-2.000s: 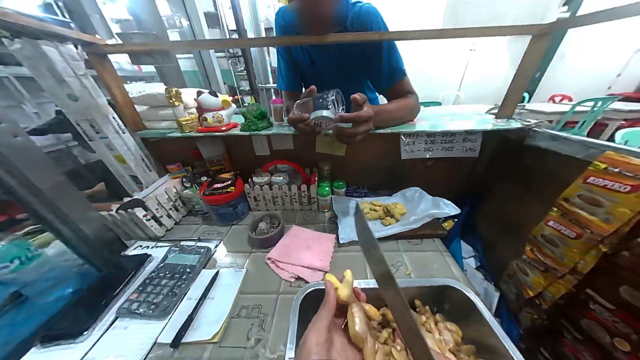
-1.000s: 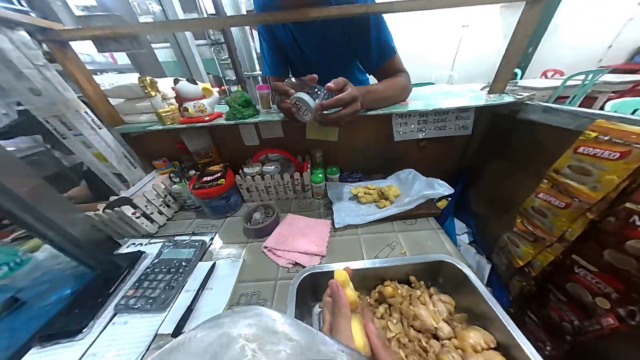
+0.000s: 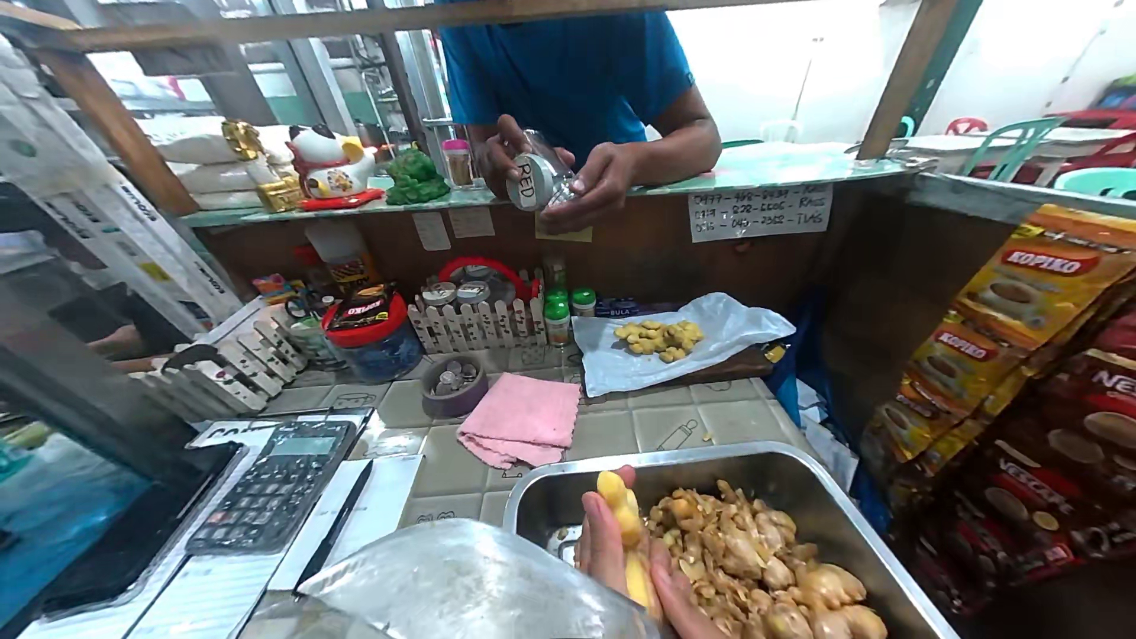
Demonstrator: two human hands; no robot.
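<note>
My left hand (image 3: 603,546) holds a peeled piece of ginger (image 3: 628,519) above the left part of a steel tray (image 3: 803,466). Digits also lie along the ginger's right side; which hand they belong to is unclear. A broad, shiny knife blade (image 3: 479,581) lies across the bottom foreground, very near the camera, its point to the left. Its handle and my right hand's grip are not distinguishable. Unpeeled ginger (image 3: 830,590) and brown peelings (image 3: 723,532) fill much of the tray. Beyond it, peeled ginger (image 3: 661,339) rests on a pale plastic sheet (image 3: 741,333).
A pink cloth (image 3: 524,417), a bowl of coins (image 3: 453,386), a calculator (image 3: 271,488) and a black pen (image 3: 337,524) lie left on the tiled counter. Coffee sachets (image 3: 1012,302) hang right. Across the ledge (image 3: 799,169), another person's hands (image 3: 577,182) hold a clear jar (image 3: 550,173).
The knife blade has swung from upright beside the ginger to low in the foreground, pointing left. The other person's jar has turned, its lid now facing me.
</note>
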